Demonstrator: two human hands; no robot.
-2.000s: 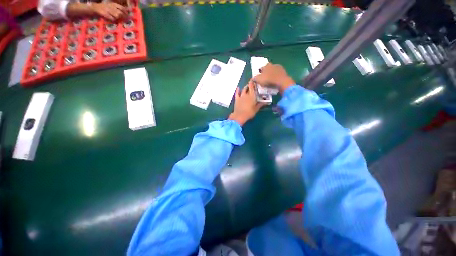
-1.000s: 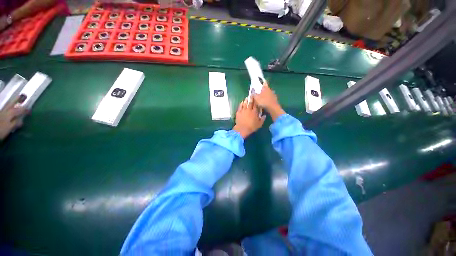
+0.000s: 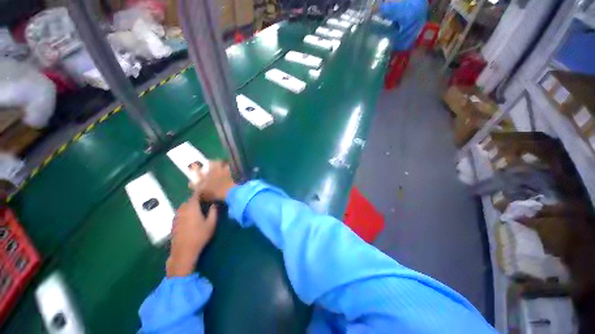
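Observation:
A long white retail gift box [image 3: 184, 155] with a dark watch picture lies angled on the green belt [image 3: 261, 186]. My right hand [image 3: 215, 181] is closed over its near end, with the fingers beside the picture. My left hand [image 3: 189, 229] is just below, fingertips close to my right hand, thumb apart, nothing visible in it. The box's near end is hidden under my hands. Another white gift box [image 3: 142, 190] lies left of my left hand; its near end is close to my fingers. A third, blurred box [image 3: 53, 297] lies at the lower left.
A row of white boxes [image 3: 285, 81] runs up the belt. A grey post [image 3: 212, 78] stands right behind my hands, another [image 3: 114, 72] further left. A red watch tray [image 3: 16, 258] is at the left edge. A person in blue [image 3: 406, 23] is at the far end.
The view has swung right along the belt. My right hand is lower over the box, which was raised and tilted a second ago. My left hand stays beside it.

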